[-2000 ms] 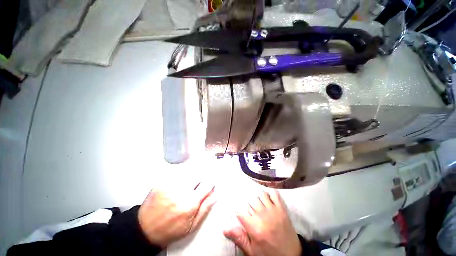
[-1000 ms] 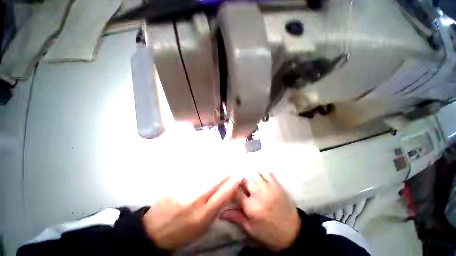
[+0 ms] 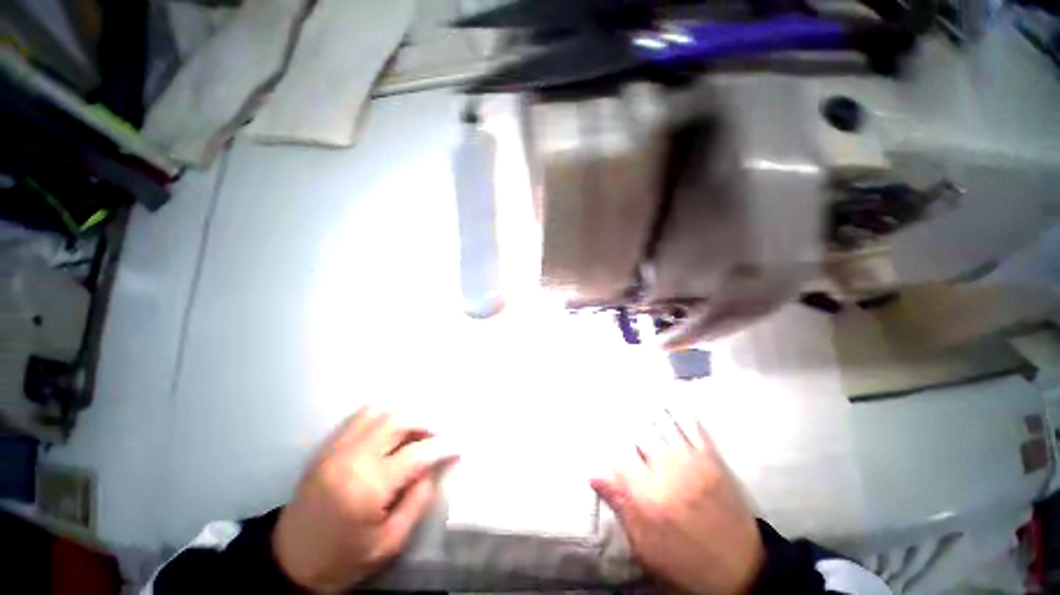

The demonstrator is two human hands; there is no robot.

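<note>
A pale cream fabric piece [image 3: 523, 552] lies in front of the sewing machine head [image 3: 604, 198], its upper part washed out by the lamp [image 3: 478, 221]. My left hand [image 3: 360, 500] rests at its left side, fingers spread and bent, fingertips near the fabric's edge. My right hand [image 3: 686, 500] lies flat on its right side with fingers towards the needle area. The presser foot area [image 3: 634, 323] is in strong glare. Whether the fabric is under the foot cannot be told. Both hands are slightly blurred.
Snips with a purple-blue handle [image 3: 756, 41] lie on top of the machine head. Long cream strips [image 3: 331, 76] lie at the far left of the table [image 3: 262, 267]. Layered cut panels [image 3: 930, 566] hang at the lower right. Another machine part [image 3: 41, 337] shows at the left edge.
My hands, close together one second ago, are now apart on either side of the fabric, the left one further left. The view has shifted, so the machine head appears further right.
</note>
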